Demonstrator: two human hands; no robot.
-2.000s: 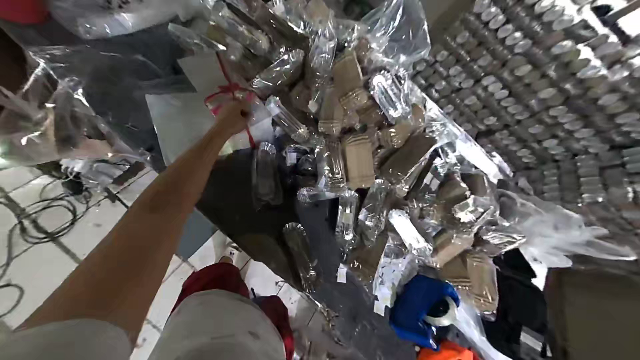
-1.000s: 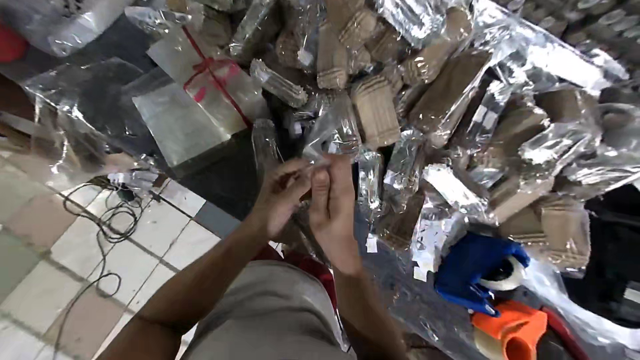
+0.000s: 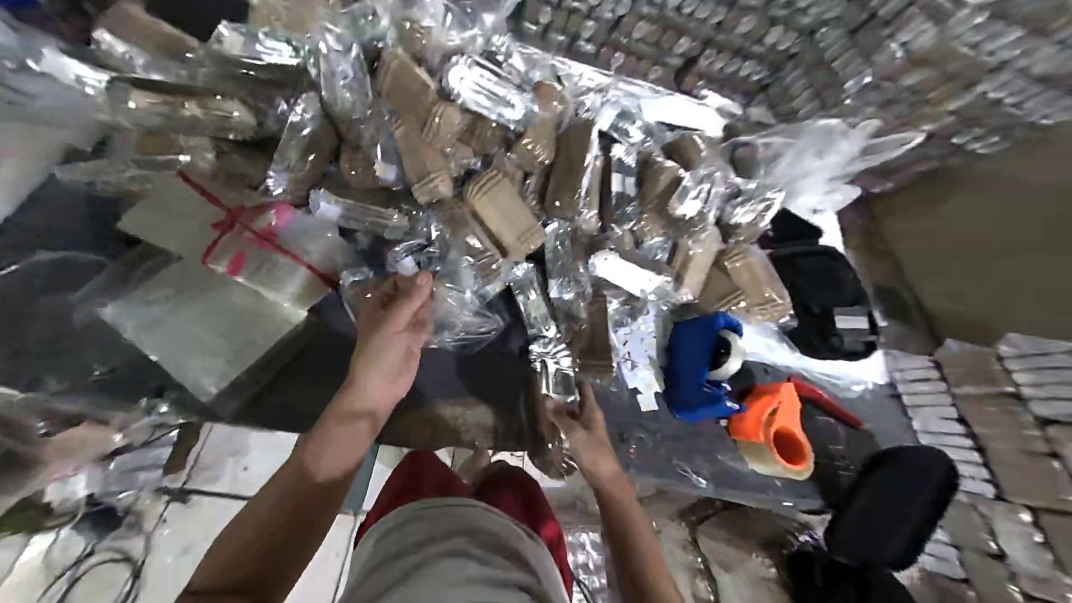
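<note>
My left hand [image 3: 394, 331] is over the dark tabletop, its fingers at the edge of a crumpled clear plastic bag [image 3: 461, 318]; whether they grip it is unclear. My right hand [image 3: 582, 423] is lower and to the right, thumb and fingers at the lower end of a shiny clear-wrapped packet [image 3: 554, 368]; its grip is blurred. Flat clear plastic sheets [image 3: 205, 322] lie left of my left hand, beside a bundle of clear bags [image 3: 280, 251] tied with red string. Beyond both hands is a heap of plastic-wrapped brown packets [image 3: 502, 213].
A blue tape dispenser [image 3: 699, 368] and an orange tape dispenser [image 3: 775, 427] lie at the right, near a red-handled tool [image 3: 825, 402] and a black pouch [image 3: 825, 301]. Rows of wrapped packets [image 3: 971, 419] are stacked farther right. Black cable [image 3: 100, 569] lies on the tiled floor.
One second ago my hands were together at a clear bag; now they are apart, the right one lower and to the right. Two seconds ago one hand reached to the red-tied bundle. The view has shifted.
</note>
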